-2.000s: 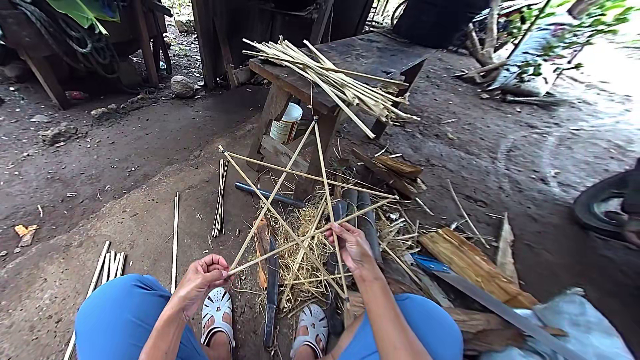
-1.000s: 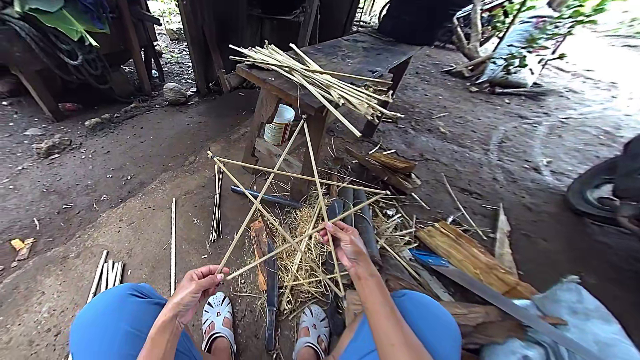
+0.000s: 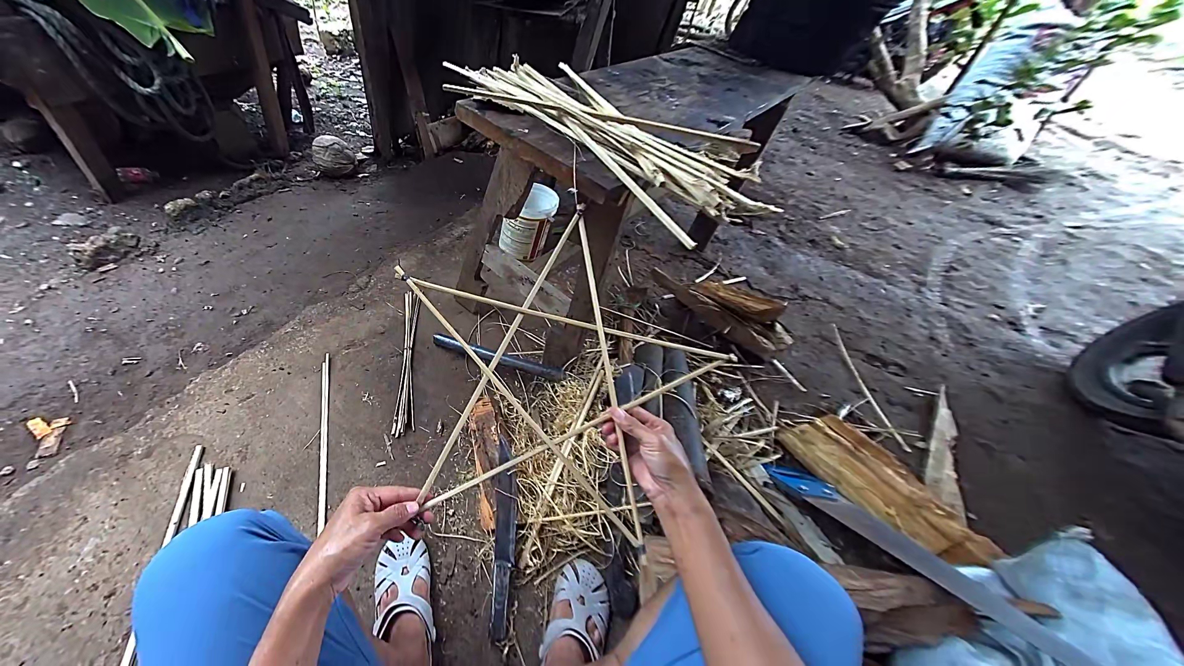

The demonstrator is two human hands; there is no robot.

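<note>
A star-shaped frame of thin bamboo sticks (image 3: 506,359) stands out in front of my knees, its top point upward near the bench. My left hand (image 3: 375,523) pinches the lower left corner, where two sticks meet. With thumb and fingers, my right hand (image 3: 647,453) grips the frame at a crossing on its right side. Dark ties show at the top and upper left points. The right point has stick ends close together; whether they are tied I cannot tell.
A bundle of split sticks (image 3: 629,139) lies on a wooden bench (image 3: 712,88), with a white bucket (image 3: 529,222) beneath. Shavings (image 3: 564,462) cover the ground between my feet. A handsaw (image 3: 925,555) with a blue handle lies right, by split wood (image 3: 879,481). More sticks (image 3: 211,490) lie left.
</note>
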